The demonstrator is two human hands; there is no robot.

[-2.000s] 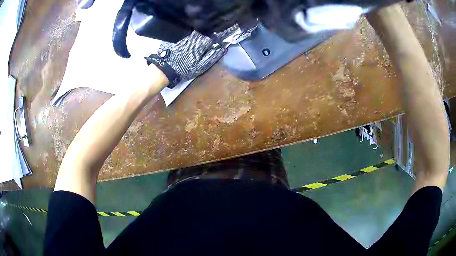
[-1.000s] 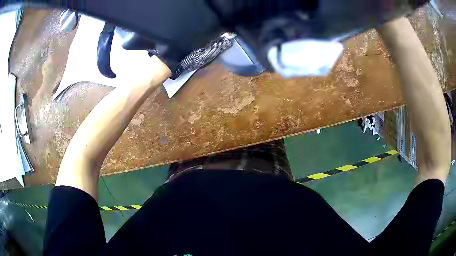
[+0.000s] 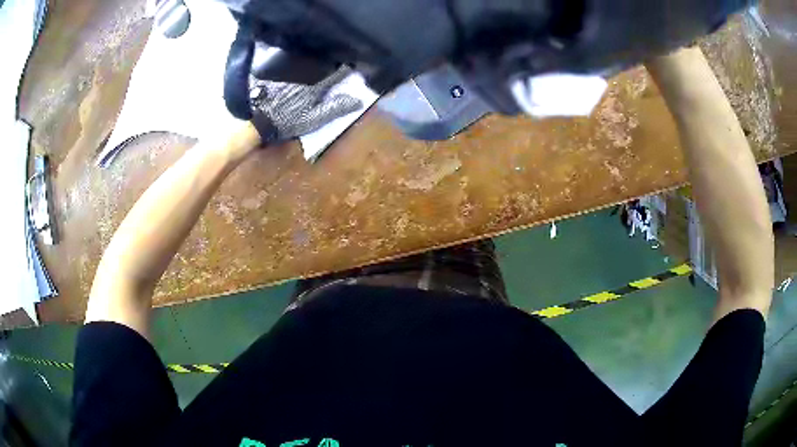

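The dark cutting machine (image 3: 393, 44) fills the top of the view, blurred. Its flat grey base plate (image 3: 447, 98) sits on the table, right of my left hand. My left hand (image 3: 306, 106), in a grey mesh glove with a dark wrist strap, lies on the white-topped stack (image 3: 166, 96); its fingertips are unclear near the machine. A pointed white corner of the stack shows below the glove. My right forearm reaches up to the machine at the upper right; my right hand is hidden behind the machine.
A worn brown table (image 3: 402, 188) spans the view, its front edge close to my body. A metal clamp (image 3: 39, 201) and white-topped layers (image 3: 16, 253) lie at the left. A box (image 3: 677, 227) with scraps stands on the green floor, right, near yellow-black tape (image 3: 603, 297).
My left hand has moved left across the stack, and more white paper shows between it and the base plate. The machine body shifted in view, uncovering the base plate again.
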